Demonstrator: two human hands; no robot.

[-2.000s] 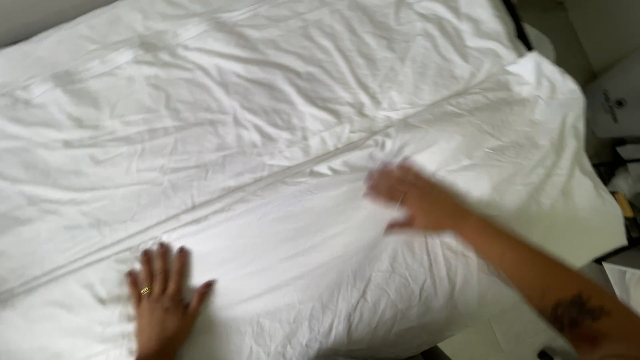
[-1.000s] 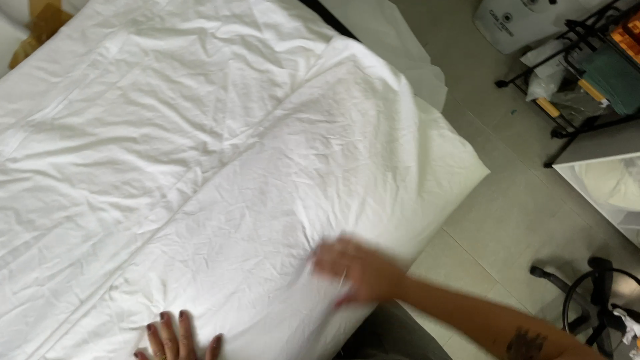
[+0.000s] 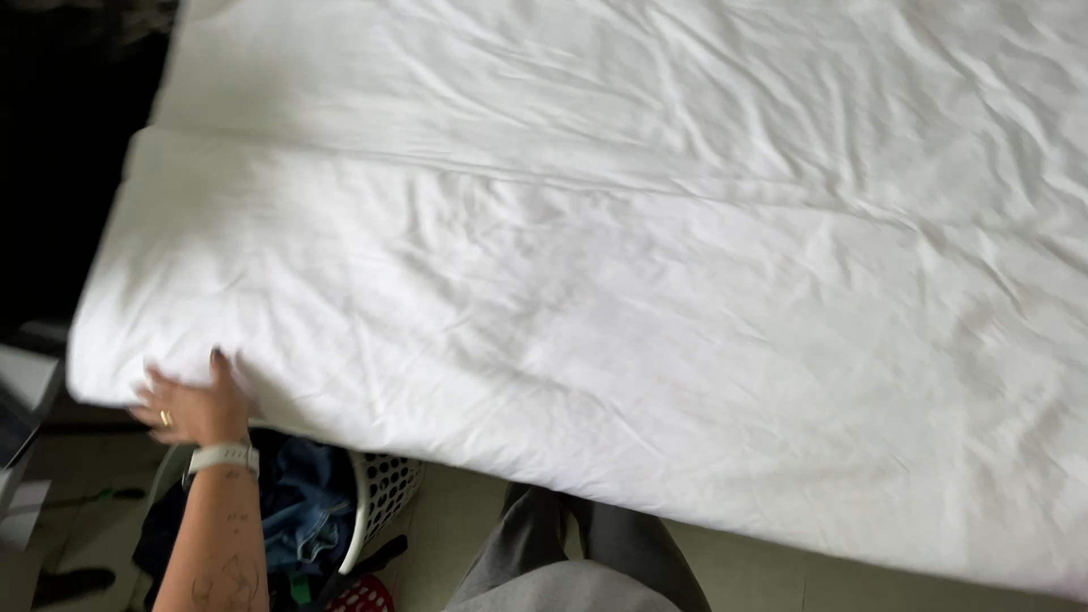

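A wrinkled white bed cover (image 3: pixel 544 306) fills most of the head view, with a long raised fold running across it. My left hand (image 3: pixel 195 404), with a ring and a pale wristband, rests fingers spread at the cover's lower left corner and edge, holding nothing that shows. The fingers are slightly blurred. My right hand is not visible; only a faint pinkish patch shows at the far lower right edge, too little to identify.
Below the cover's near edge, a white perforated laundry basket (image 3: pixel 387 501) holds dark and denim clothes (image 3: pixel 310 501). A red dotted item (image 3: pixel 361 595) lies beside it. My legs in grey trousers (image 3: pixel 586 552) stand close to the bed. Pale floor tiles (image 3: pixel 748 565) show below.
The view has swung to another part of the bed. My left hand is now at a corner of the cover; my right hand, on the cover earlier, has left the view.
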